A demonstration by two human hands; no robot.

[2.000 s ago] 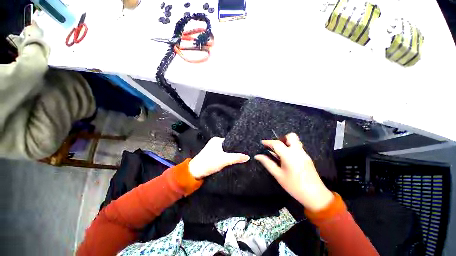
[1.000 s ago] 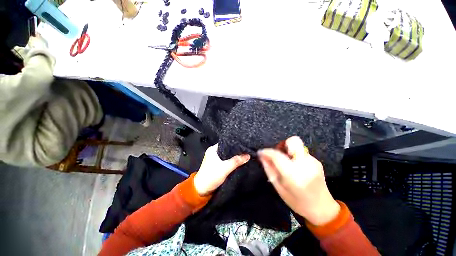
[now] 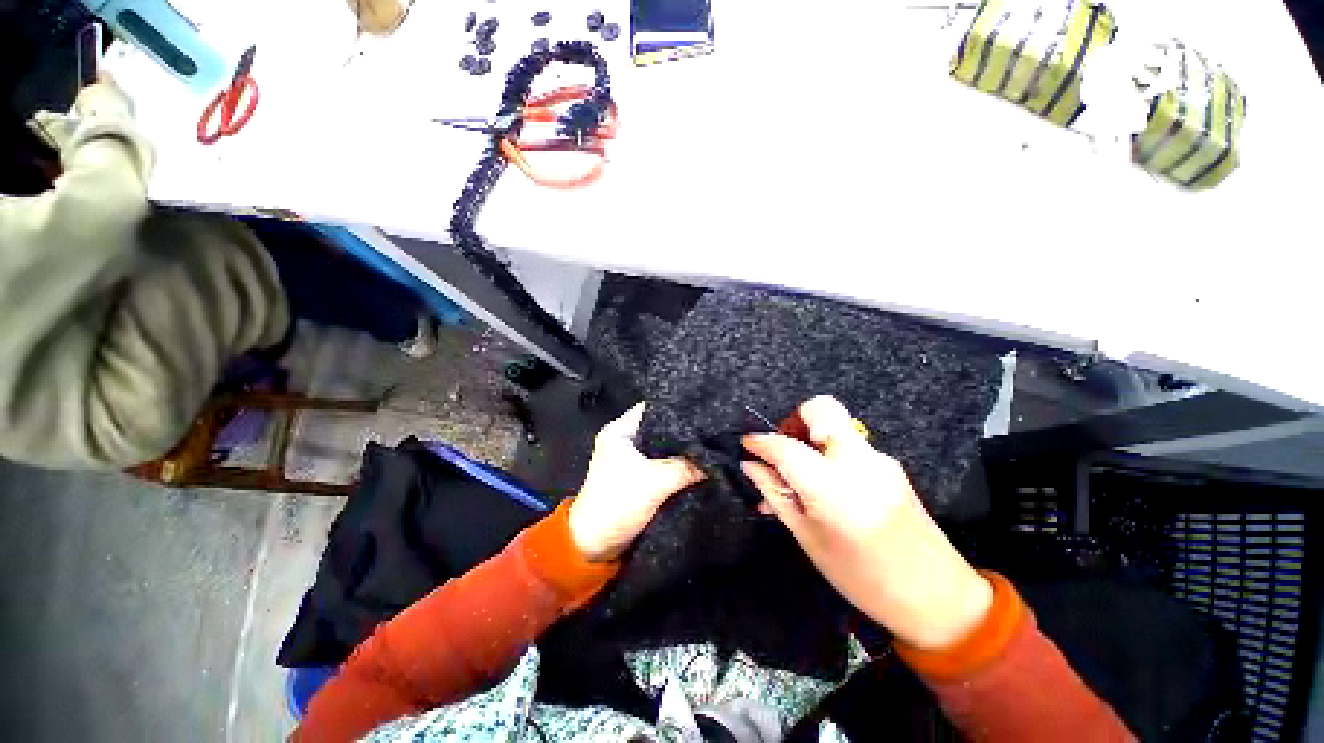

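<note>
A dark charcoal, nubbly garment (image 3: pixel 857 363) lies across my lap below the white table's edge. My left hand (image 3: pixel 624 494) grips its edge, with the thumb on top pointing right. My right hand (image 3: pixel 857 523) is just right of the left, thumb and forefinger pinched together at the cloth. A thin glint, which looks like a needle (image 3: pixel 761 418), sticks up at its fingertips. A small yellowish band shows on this hand. Thread and any small fastener are too fine to see.
The white table (image 3: pixel 813 174) holds red-orange scissors (image 3: pixel 559 138) under a black bumpy strip (image 3: pixel 479 218), red scissors (image 3: pixel 228 111), dark discs and yellow-black bundles (image 3: pixel 1034 55). A person (image 3: pixel 131 319) sits at left. A black crate (image 3: pixel 1234 581) stands at right, a blue basin (image 3: pixel 305 685) at lower left.
My right hand has moved slightly from its place one second ago, and the thin glint shows again at its fingertips. The cloth edge between my hands is more bunched. My left hand still grips it.
</note>
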